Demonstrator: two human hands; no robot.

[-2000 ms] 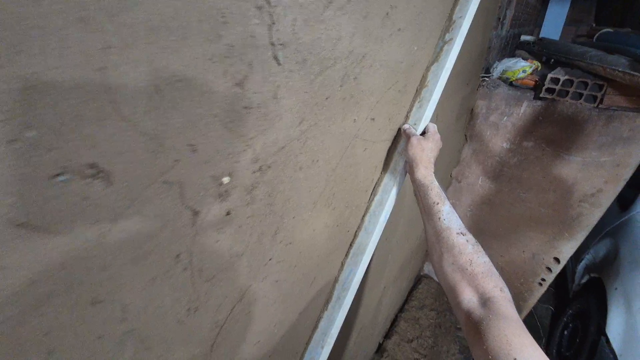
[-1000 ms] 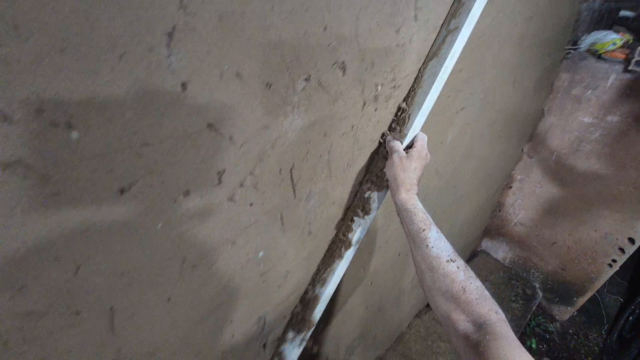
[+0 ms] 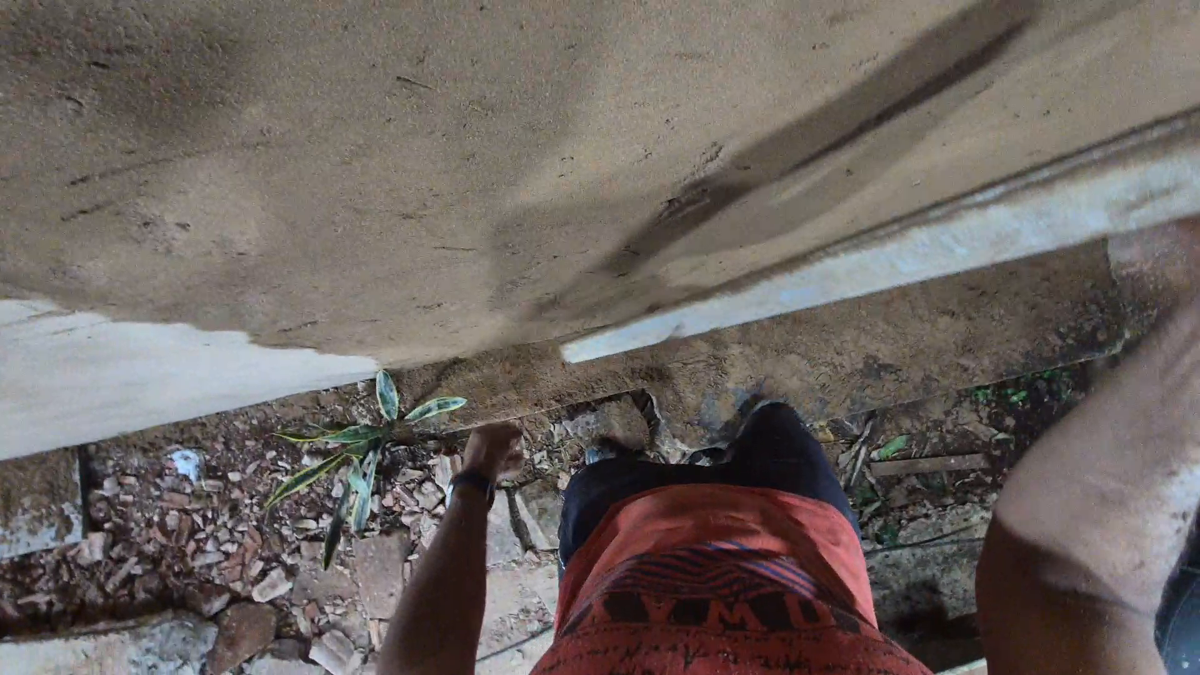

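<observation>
My right hand (image 3: 1162,258), blurred and partly cut off at the right edge, grips a long pale straightedge bar (image 3: 844,267). The bar slants from the right edge down to its free end near the middle, close beside a wall coated with brown mortar (image 3: 422,187). Mortar residue runs along the bar's upper edge. My left hand (image 3: 494,452) hangs over the rubble to the left of my body, fingers curled, with a dark band on the wrist; nothing shows in it.
A variegated snake plant (image 3: 361,445) grows from broken rubble (image 3: 216,525) near the wall's base. A mortar-strewn ledge (image 3: 750,347) follows the foot of the wall. A white wall section (image 3: 169,370) is at the left, and a thin wooden strip (image 3: 928,464) lies at the right.
The view has swung down to my body and the ground. The bar, thick with mortar one second ago, now shows a mostly pale face. My left hand has come into view.
</observation>
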